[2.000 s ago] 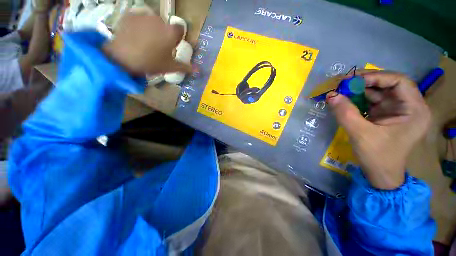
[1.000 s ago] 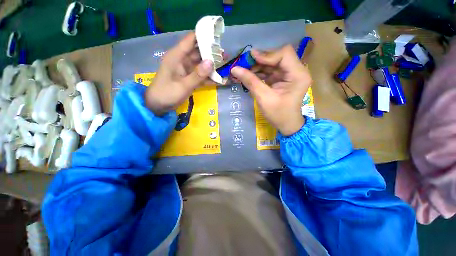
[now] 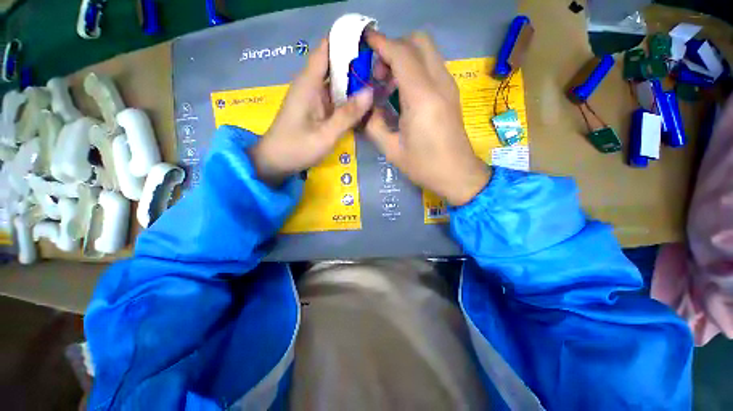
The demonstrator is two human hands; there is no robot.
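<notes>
My left hand (image 3: 309, 124) holds a white curved housing half (image 3: 344, 50) upright over the grey work mat (image 3: 281, 68). A blue battery (image 3: 360, 71) sits against the open inner side of the housing, with a thin red wire beside it. My right hand (image 3: 422, 120) has its fingers on the battery at the housing's open side. The circuit board of this battery is mostly hidden by my right hand. Another blue battery (image 3: 511, 46) lies at the mat's right edge, wired to a green board (image 3: 508, 127).
White housing halves (image 3: 76, 148) are heaped at left on brown cardboard (image 3: 563, 205). Several battery-and-board assemblies (image 3: 645, 135) lie at right, some with white labels. Batteries and a filled housing lie on the green surface (image 3: 120, 28) at the back. A pink sleeve (image 3: 711, 201) is at far right.
The battery has moved from beside the housing into its open side, and my right hand has closed in around it. The view has shifted, showing more of the battery and board at the mat's right edge.
</notes>
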